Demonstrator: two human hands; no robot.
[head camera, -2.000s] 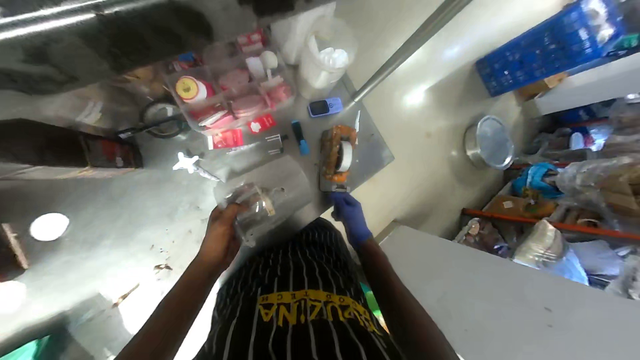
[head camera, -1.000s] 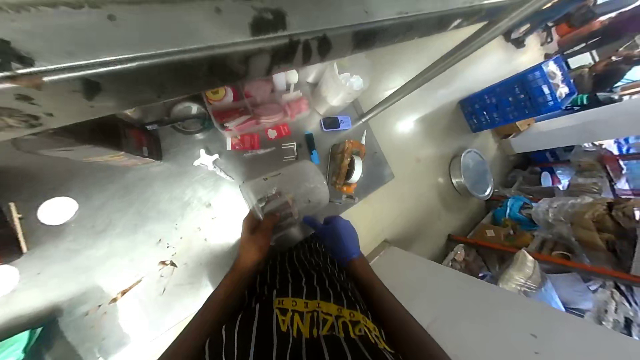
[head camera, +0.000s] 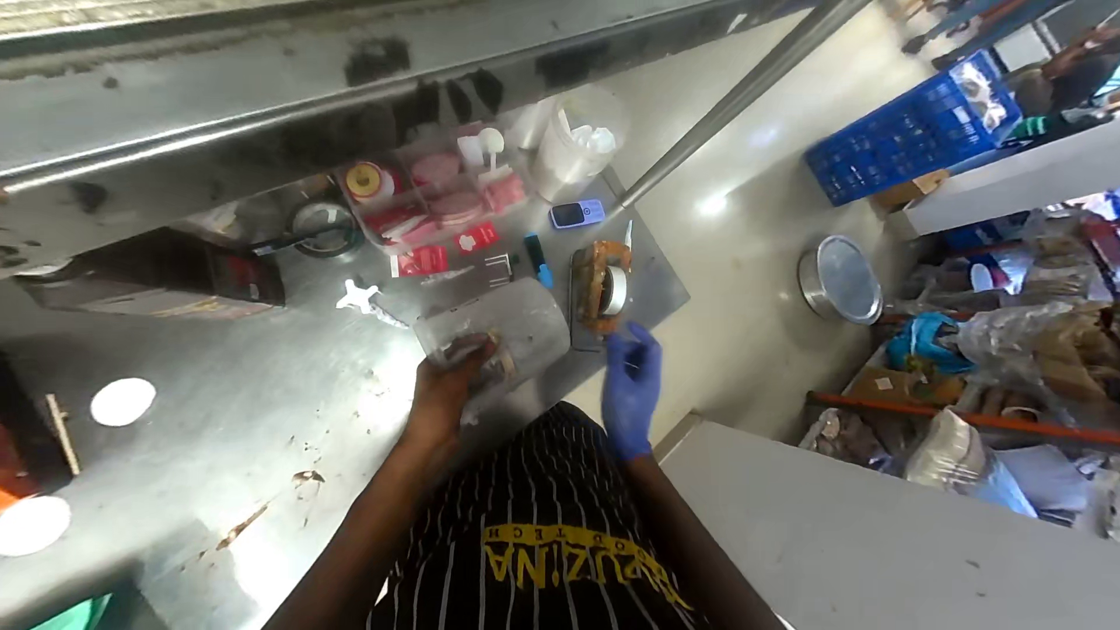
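Note:
My left hand (head camera: 451, 385), bare, holds a clear plastic jar (head camera: 534, 324) that lies tilted over the metal table; small contents show through its wall. My right hand (head camera: 632, 389), in a blue glove, is off the jar with its fingers partly bent; whether a small thing is between them cannot be told. Just beyond its fingertips stands a worn orange-brown holder (head camera: 595, 284) with a white roll (head camera: 614, 290). Left of that lie a blue and black tool (head camera: 538, 260) and small metal prongs (head camera: 500, 270). A purple mobile phone (head camera: 577, 214) lies farther back.
A divided clear tray (head camera: 372, 229) holds pink and red items, with red packets (head camera: 423, 261) before it. Behind stands a white tub (head camera: 564, 166). A white star-shaped piece (head camera: 358, 297) lies left. A metal pole (head camera: 717, 114) rises at the table's corner; a metal shelf edge (head camera: 262, 114) crosses above.
My right hand reached the jar one second ago and has since moved away from it, back toward the orange-brown holder. My left hand stays on the jar.

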